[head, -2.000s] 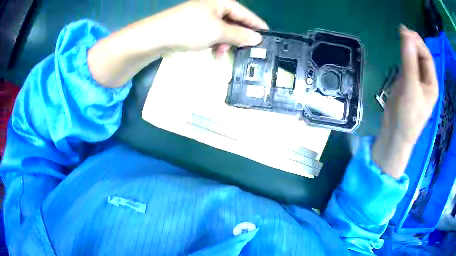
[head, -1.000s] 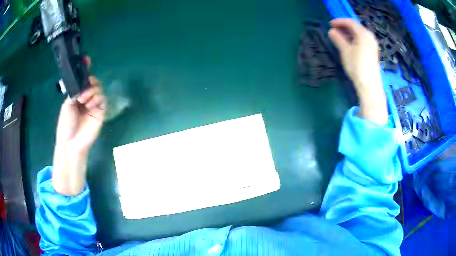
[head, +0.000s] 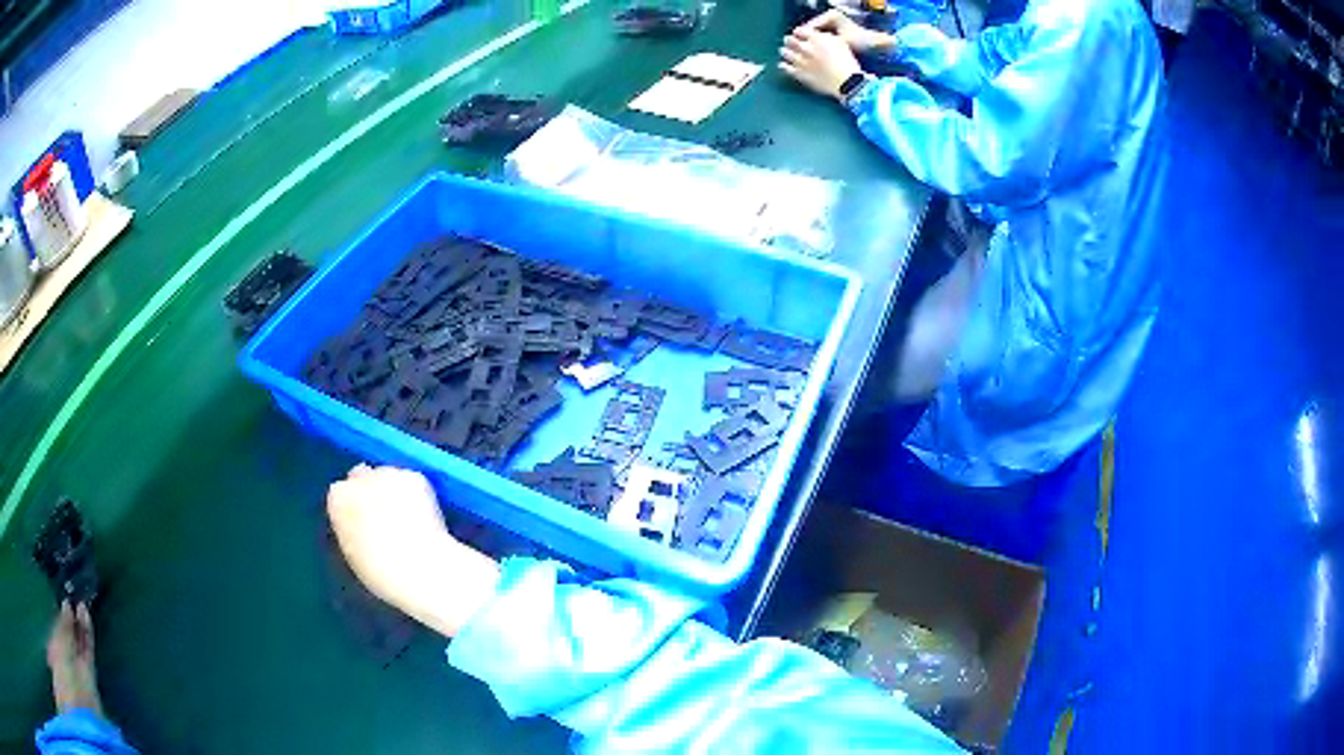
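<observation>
My left hand [head: 71, 649] is small at the lower left edge, its fingers at the lower end of a black device housing [head: 64, 549]. My right hand [head: 395, 543] is beside the near left wall of a blue parts bin [head: 442, 469], fingers curled downward. Its fingertips are hidden, so I cannot tell if it holds anything. Dark flat shapes, blurred, lie on the green bench under and beside this hand. Black cover plates [head: 472, 332] with cutouts are heaped in the bin, with looser ones at its right end.
A clear plastic bag [head: 678, 185] lies behind the bin. Dark housings [head: 270, 283] stand along the pale green line. Another worker in a blue smock [head: 1032, 221] sits at the right, hands over a cream pad [head: 696, 87]. A carton [head: 1010, 620] is beside the bench edge.
The view has swung right, bringing the whole bin and the neighbouring worker into sight. The white sheet stack has left the picture. My right hand is now lower, by the bin's near side.
</observation>
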